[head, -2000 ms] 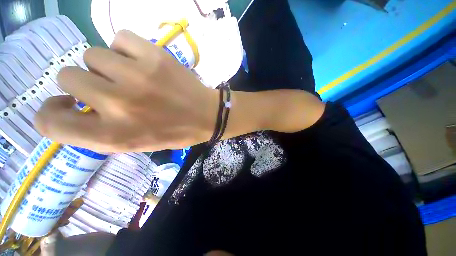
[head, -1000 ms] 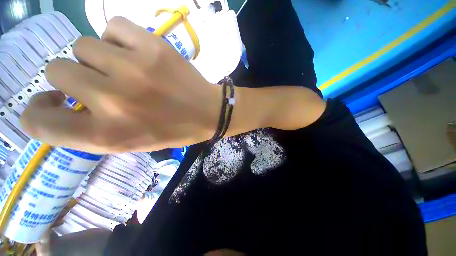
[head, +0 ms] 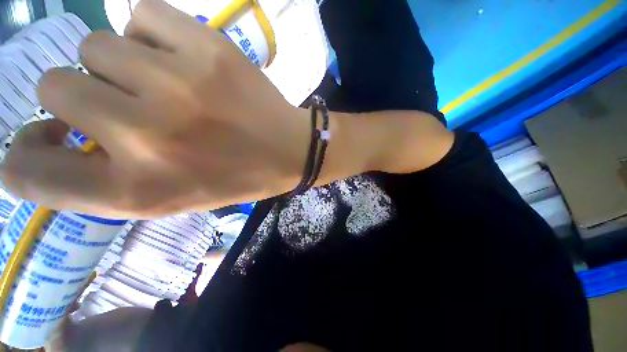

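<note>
My right hand (head: 158, 124), bare with a dark cord bracelet, reaches in from the right, its back to the camera and its fingers curled around the caulking gun. The gun's yellow frame (head: 20, 251) and its white cartridge with blue print (head: 51, 275) show below the hand. More of the frame and cartridge shows above it, over a white rounded housing (head: 302, 51) cut off by the top edge. The nozzle is not visible. My left hand (head: 56, 338) is mostly cut off at the bottom left, beside the cartridge's lower end; its grip is hidden.
Stacked white housings stand at the upper left (head: 41, 51) and lower left (head: 155, 254), beside and behind the gun. My dark clothing fills the middle. At the right are a blue floor with a yellow line (head: 529, 58), a blue rail and a brown carton (head: 584, 151).
My right hand and the gun have shifted left in view, with the knuckles higher. The gun's lower end sits nearer the bottom left corner. The housing has shifted up and slightly left in view.
</note>
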